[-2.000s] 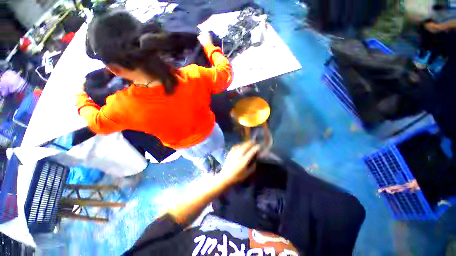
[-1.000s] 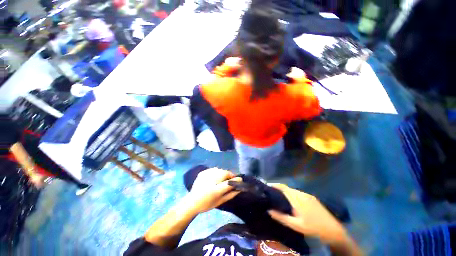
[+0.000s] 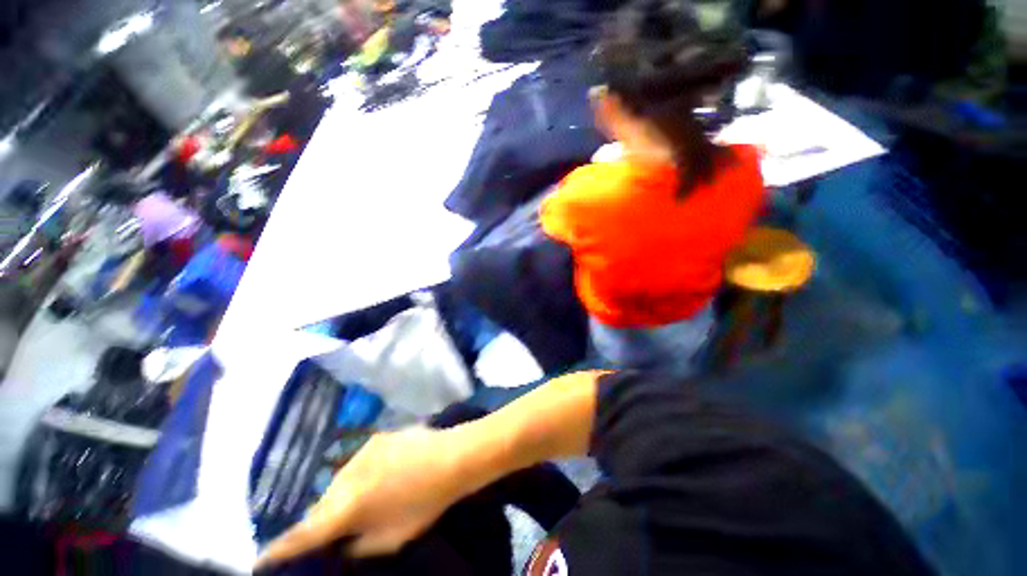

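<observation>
My right arm reaches across to the lower left in its black sleeve. My right hand (image 3: 389, 489) is blurred, back of the hand up, with its fingers pointing down-left near the bottom edge. Black cloth (image 3: 467, 534) shows under and beside the hand. Whether the fingers grip it cannot be told. My left hand is not visible.
A person in an orange top (image 3: 664, 236) stands ahead at a long white table (image 3: 349, 214), with dark navy garments (image 3: 524, 146) on it. A round yellowish stool (image 3: 771, 261) stands right of them. A dark crate (image 3: 295, 439) is at the lower left.
Both hands were on the bunched black cloth in front of me. Now my right arm has swung left across my body, and my left hand has gone from view. The person has turned slightly.
</observation>
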